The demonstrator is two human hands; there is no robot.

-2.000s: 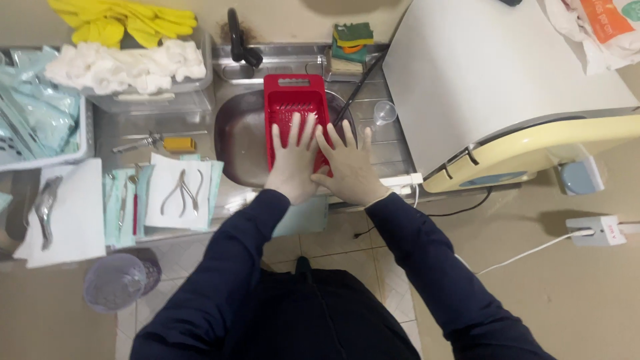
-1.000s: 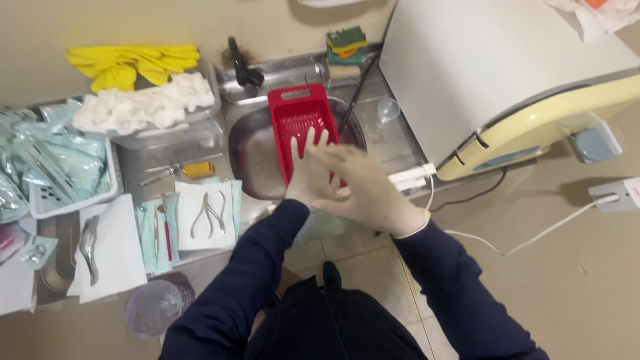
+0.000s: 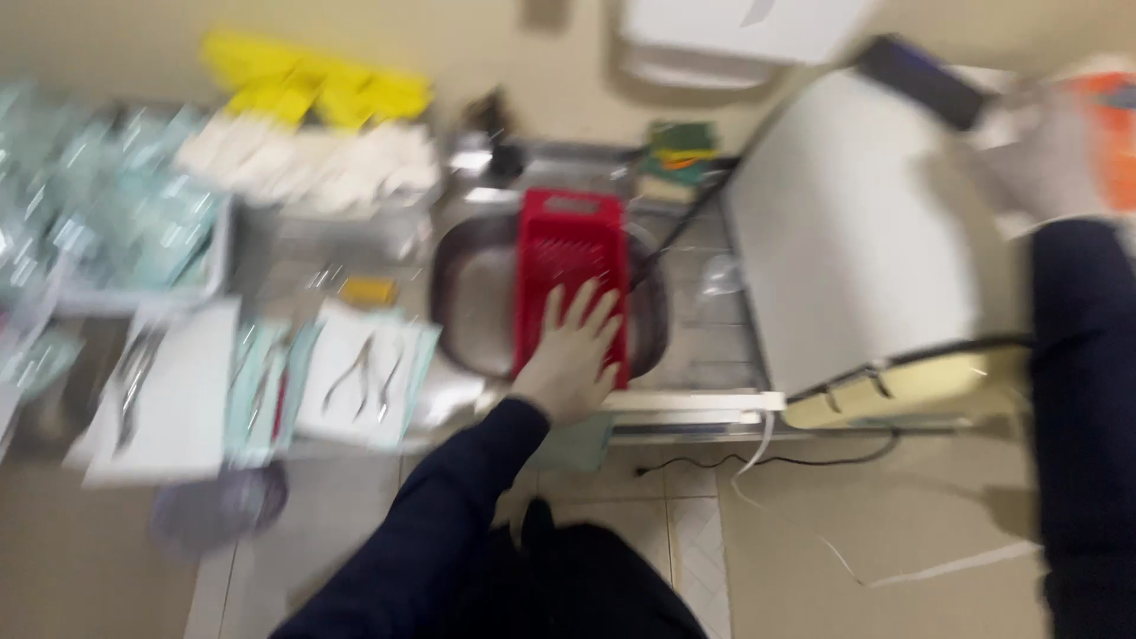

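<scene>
My left hand [image 3: 572, 355], in a pale glove, has its fingers spread over the lower end of a red perforated plastic tray [image 3: 572, 240]. That tray lies across a steel sink basin [image 3: 479, 293]. At the upper right, my gloved right hand [image 3: 1043, 151] is blurred beside a dark oblong object [image 3: 921, 82], which it seems to hold; the contact is unclear. Left of the sink, metal pliers [image 3: 359, 373] lie on white paper over light-blue pouches. Another metal instrument [image 3: 133, 386] rests on white paper farther left.
A white-topped machine [image 3: 852, 231] with a cream front stands right of the sink. Sponges [image 3: 679, 146] sit behind the basin near a black faucet [image 3: 506, 155]. Yellow gloves [image 3: 311, 80] and white cloth [image 3: 311, 164] top a clear box. A basket [image 3: 217, 257] holds light-blue pouches. Cables hang at the front.
My right hand has moved from beside my left hand at the sink to the far upper right. My left hand remains over the red tray. The view has shifted.
</scene>
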